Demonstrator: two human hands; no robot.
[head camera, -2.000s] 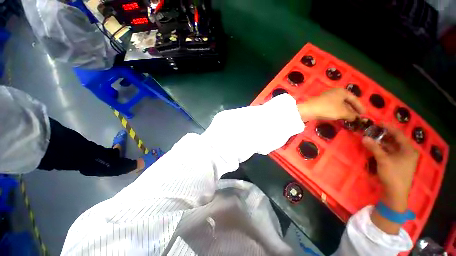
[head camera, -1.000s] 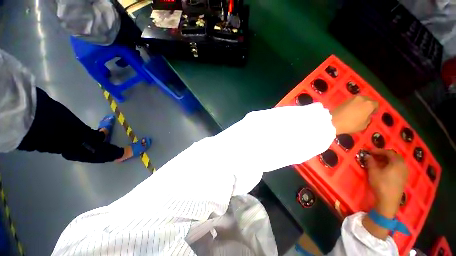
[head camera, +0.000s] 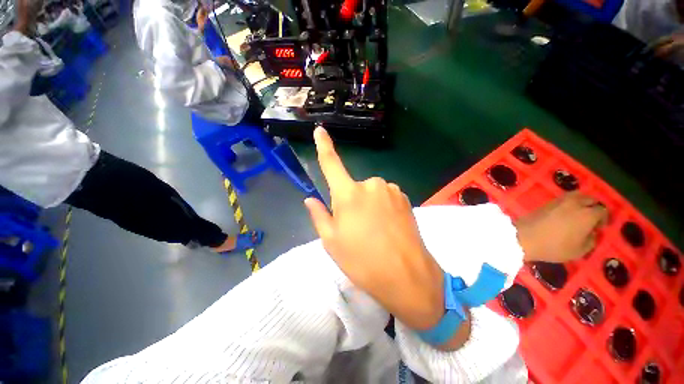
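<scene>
The red-orange tray (head camera: 559, 356) lies at the right with round glossy black units in its square pockets. One unit (head camera: 587, 307) shows a silvery, detailed face. My left hand (head camera: 562, 227) rests over the upper middle of the tray, fingers curled down; what is under the fingertips is hidden. My right hand (head camera: 375, 232), with a blue wrist strap (head camera: 448, 315), is raised across my left forearm. Its index finger points up and left towards the black test fixture (head camera: 330, 127), thumb apart, other fingers bent, nothing seen in it.
The fixture at the top has red digits and red-tipped parts. A gowned person sits beside it on a blue stool (head camera: 232, 142). Another person stands at the left. Dark equipment (head camera: 600, 82) is at the upper right, near a third person's hand. Yellow-black tape marks the floor.
My right hand has left the units in the tray and moved left over my left forearm, index finger extended. My left hand stays over the tray. The view has shifted, showing more of the fixture.
</scene>
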